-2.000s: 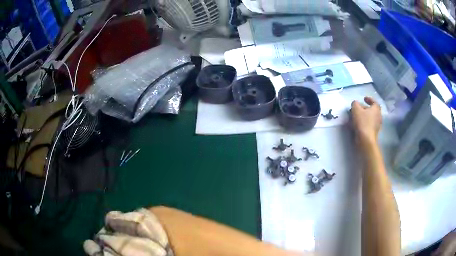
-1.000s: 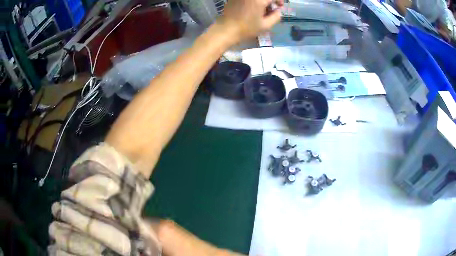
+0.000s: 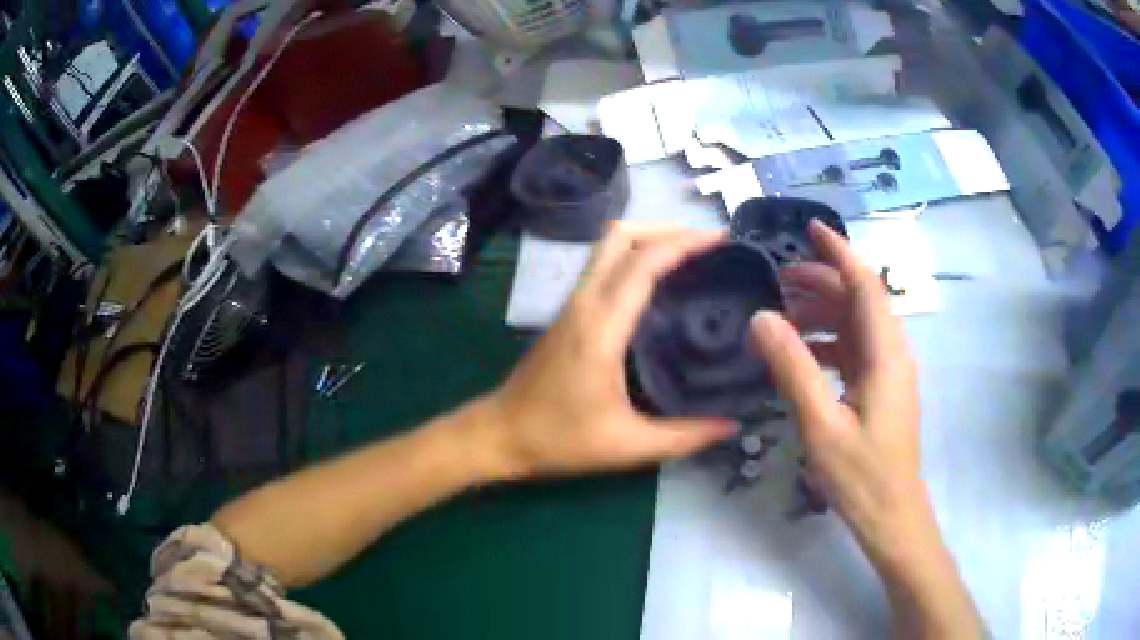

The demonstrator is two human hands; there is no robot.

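Observation:
A dark grey base housing point(image 3: 710, 328) is held up over the bench, its open side with the round central post facing me. My left hand point(image 3: 588, 363) grips it around its left side. My right hand point(image 3: 850, 363) is at its right side, thumb at the rim. A second housing point(image 3: 569, 188) stands behind on the left, and a third point(image 3: 790, 230) stands behind, partly hidden by my right hand. Several small three-armed pieces point(image 3: 750, 458) lie on the white sheet point(image 3: 725, 588), partly covered by my hands.
A bubble-wrap bag point(image 3: 375, 188) lies at left. Thin sticks point(image 3: 338, 379) lie on the green mat point(image 3: 500, 550). Flattened cartons point(image 3: 863, 175) lie at the back, with part of a fan point(image 3: 531, 19). A product box point(image 3: 1106, 419) stands at right, near blue plastic point(image 3: 1100, 63). White cable point(image 3: 156, 431) hangs far left.
The middle housing is off the bench and now in my hands. My left hand has come down from the back near the fan. My right hand has come into view at the housing.

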